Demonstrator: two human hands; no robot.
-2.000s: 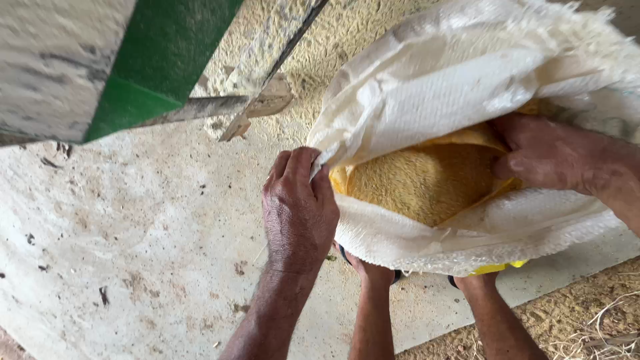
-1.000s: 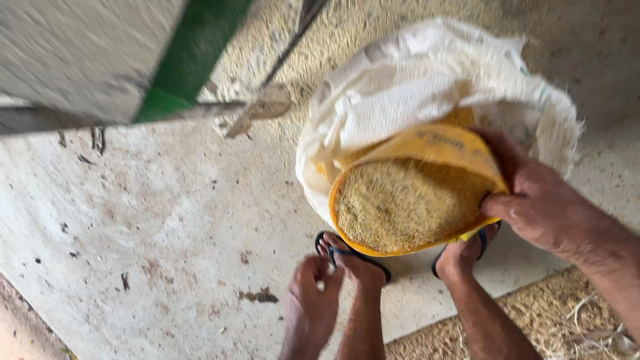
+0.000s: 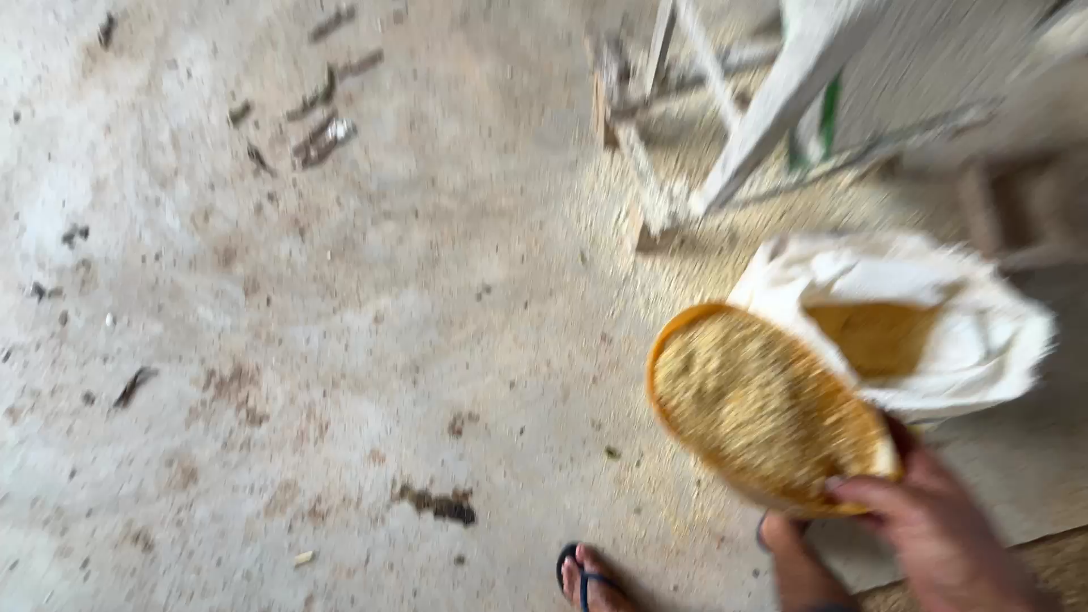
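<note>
My right hand (image 3: 922,501) grips the near end of a yellow plastic scoop-like container (image 3: 653,374), its thumb over the rim. Coarse yellowish meal (image 3: 739,399) fills the container, which is held above the floor. Behind it at the right stands an open white woven sack (image 3: 986,348) with a frayed rim, and more yellow meal (image 3: 875,336) shows inside. My left hand is out of the frame.
A pale frame with legs (image 3: 756,119) stands at the top right, meal spilled around its feet. Beside it is a blurred brown block-like object (image 3: 1020,204). Debris lies on the concrete floor (image 3: 382,297). My sandalled foot (image 3: 591,582) is at the bottom.
The filled container has come out of the sack in my right hand and moved left, away from it. My left hand let go of the sack rim and left the view. The view has shifted.
</note>
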